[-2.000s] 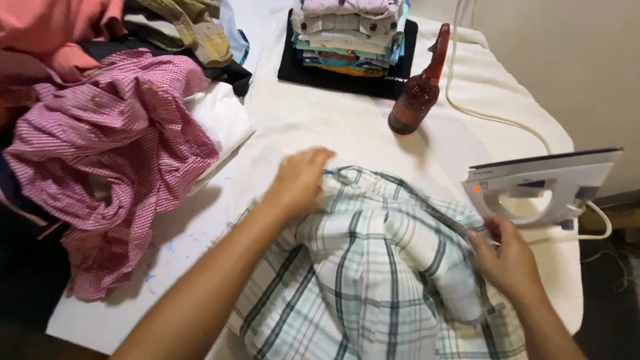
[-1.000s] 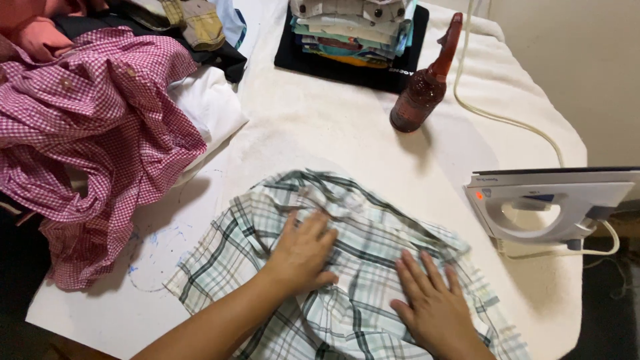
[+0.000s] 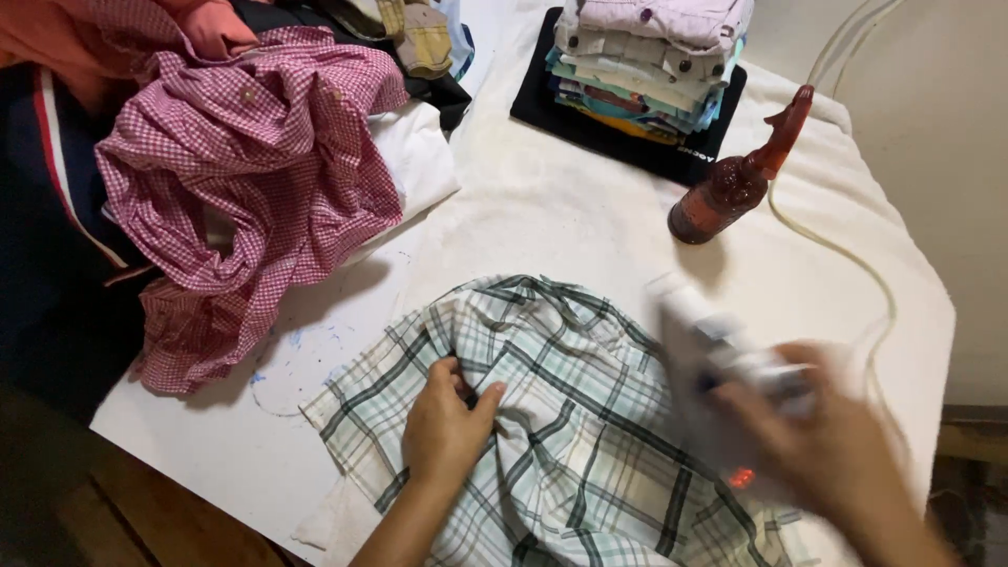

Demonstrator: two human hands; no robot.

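A plaid shirt [image 3: 598, 425] in white, pale green and dark stripes lies spread and partly wrinkled at the front of the cloth-covered table. My left hand [image 3: 453, 421] rests on its left part, with a fold of the fabric at the thumb and fingers. My right hand [image 3: 811, 425] grips a clothes iron [image 3: 693, 378] by its handle, tilted over the shirt's right side. Hand and iron are blurred by motion, and an orange-red light glows on the iron. Whether the soleplate touches the cloth cannot be told.
A red gingham shirt [image 3: 260, 165] lies heaped with other clothes at left. Folded garments [image 3: 646, 63] are stacked on a black folded cloth [image 3: 543, 118] at the back. A reddish-brown spray bottle [image 3: 717, 197] stands near them. A pale cord [image 3: 850, 252] runs along the right side.
My right hand has left the shirt and taken hold of the iron, which stood at the table's right side and is now over the shirt. My left hand has a bent grasp where it lay flatter before.
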